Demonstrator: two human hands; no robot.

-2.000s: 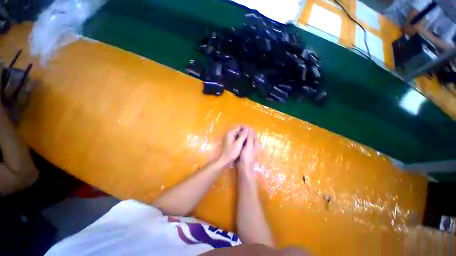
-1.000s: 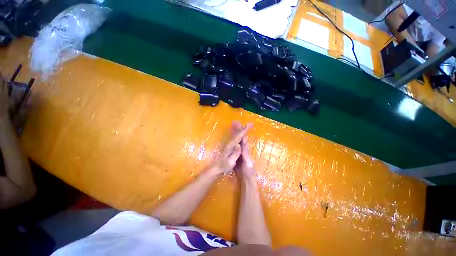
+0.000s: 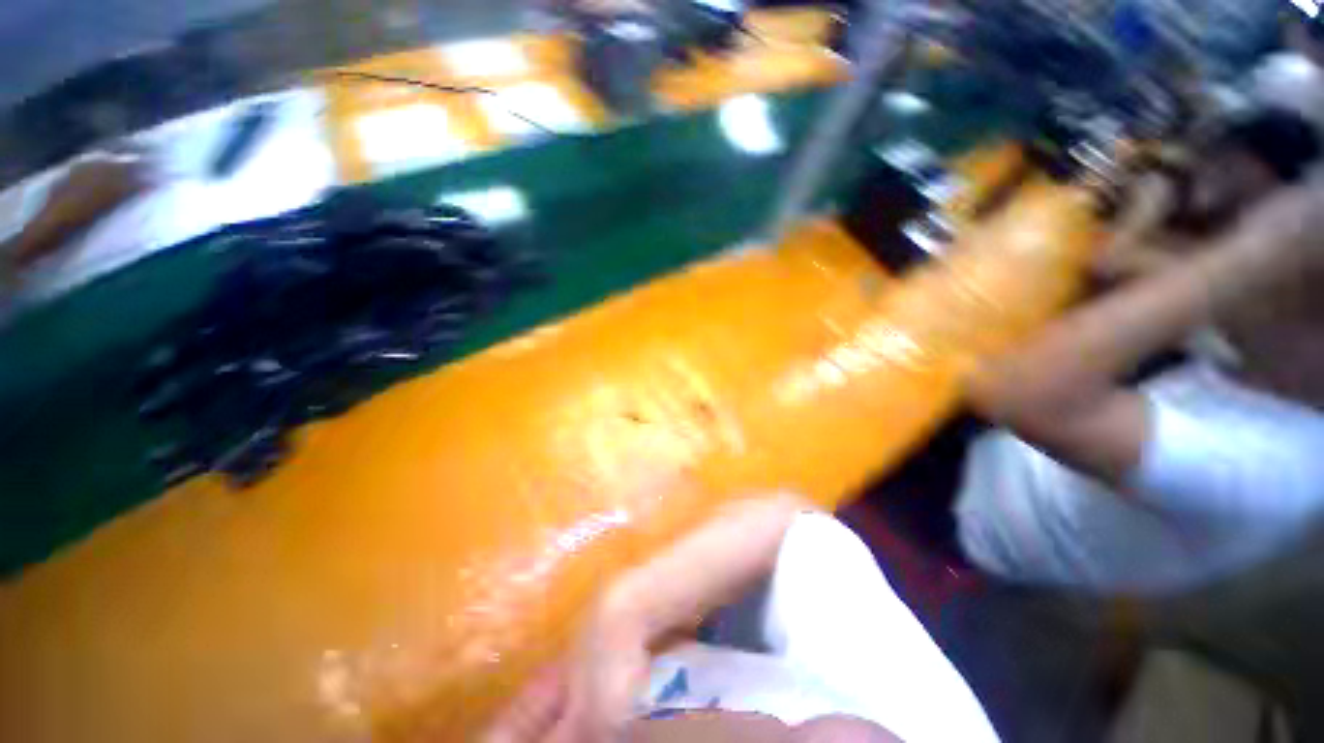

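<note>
My right hand (image 3: 617,661) is blurred at the lower middle, at the end of a bent forearm coming from the white sleeve. Its fingers are not clear, and no object shows in it. A second blurred patch of skin, perhaps part of my left hand (image 3: 532,708), lies beside it and is cut off by the lower edge. Both are over or near the orange-yellow bench (image 3: 479,479). The pile of glossy black parts (image 3: 334,312) lies on the green belt (image 3: 624,189) at the left, reaching the bench's edge.
Another person (image 3: 1118,349) with bare forearms and a white top sits close on the right, arms over the bench. A grey post (image 3: 828,138) stands beyond the bench. A hand and forearm (image 3: 73,203) lie on the white surface at the far left.
The view has swung to the right and blurred. The pile now shows farther left. My hands were pressed together over the bench; now they are at the lower edge, partly cut off.
</note>
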